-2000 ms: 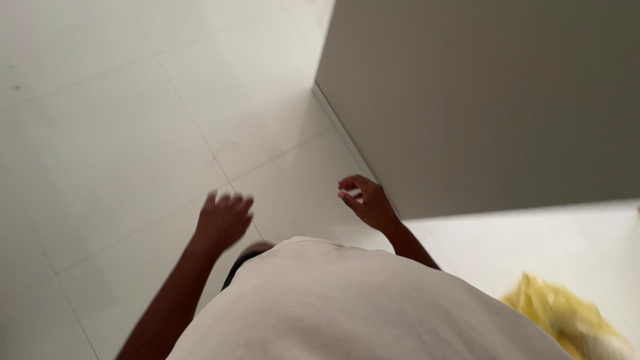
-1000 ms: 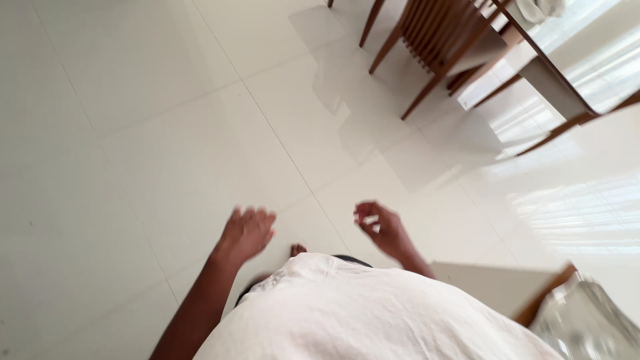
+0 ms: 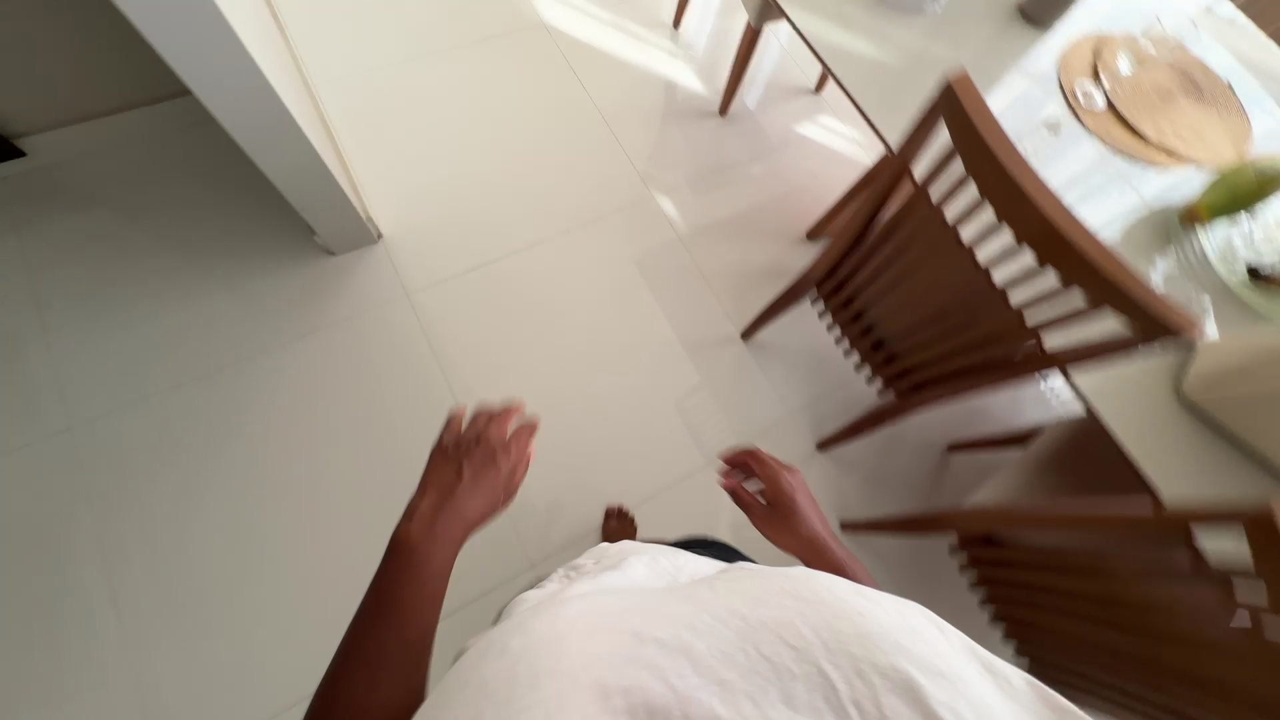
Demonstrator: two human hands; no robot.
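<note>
My left hand [image 3: 478, 468] hangs over the pale floor tiles [image 3: 540, 350], holding nothing, its fingers apart and a little blurred. On the other side of my white shirt [image 3: 720, 640], my right hand [image 3: 770, 495] is loosely curled with a gap between thumb and fingers, and nothing shows in it. It is nearest to the wooden chairs on the right. One bare foot [image 3: 619, 523] shows below, between the two hands.
A slatted wooden chair [image 3: 1060, 220] stands at a dining table, with a second chair [image 3: 1100, 590] nearer me. Round woven placemats [image 3: 1170, 100] and a glass bowl [image 3: 1240, 250] lie on the table. At the upper left a wall end [image 3: 345, 215] juts onto the floor.
The view has moved far, from a grey panel past a distant chair to the dining table close on my right. Both hands stay empty in front of me.
</note>
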